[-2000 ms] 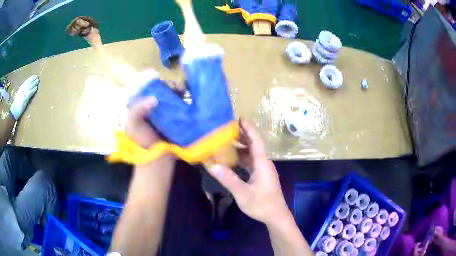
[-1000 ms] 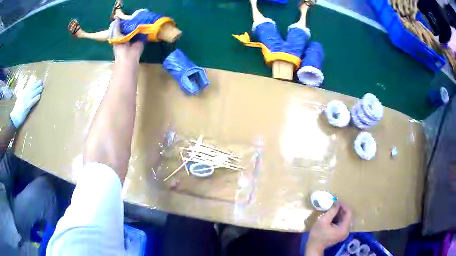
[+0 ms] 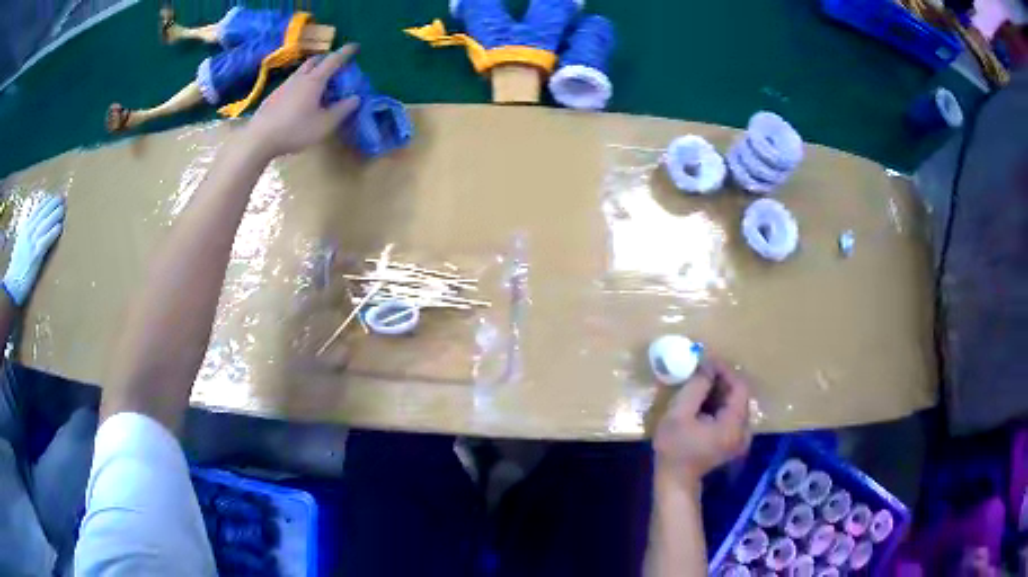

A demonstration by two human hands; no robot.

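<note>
My left hand (image 3: 299, 111) reaches over the table's far edge, fingers and thumb apart at the near-left side of a blue trouser-leg piece (image 3: 383, 126); whether it touches is unclear. My right hand (image 3: 705, 419) has bent fingers beside the blue tip of a white glue bottle (image 3: 673, 360); a grip on the tip cannot be made out. A figure lower body (image 3: 242, 51) with orange sash lies at far left. Another lower body (image 3: 513, 40) lies at top centre beside a leg piece with a pale cuff (image 3: 582, 79).
Loose sticks (image 3: 423, 282) lie over a glue cup (image 3: 391, 317). Several cuff rings (image 3: 770, 229) and a tiny pale piece (image 3: 847, 241) are at right. A blue bin of cuff rings (image 3: 733, 524) stands below right, another bin (image 3: 295, 530) below left. A person's gloved hand (image 3: 36, 239) is at far left.
The lower body held in both hands two seconds ago now lies on the green surface at left. My left hand has released it and shifted right to the leg piece. My right hand stays by the bottle.
</note>
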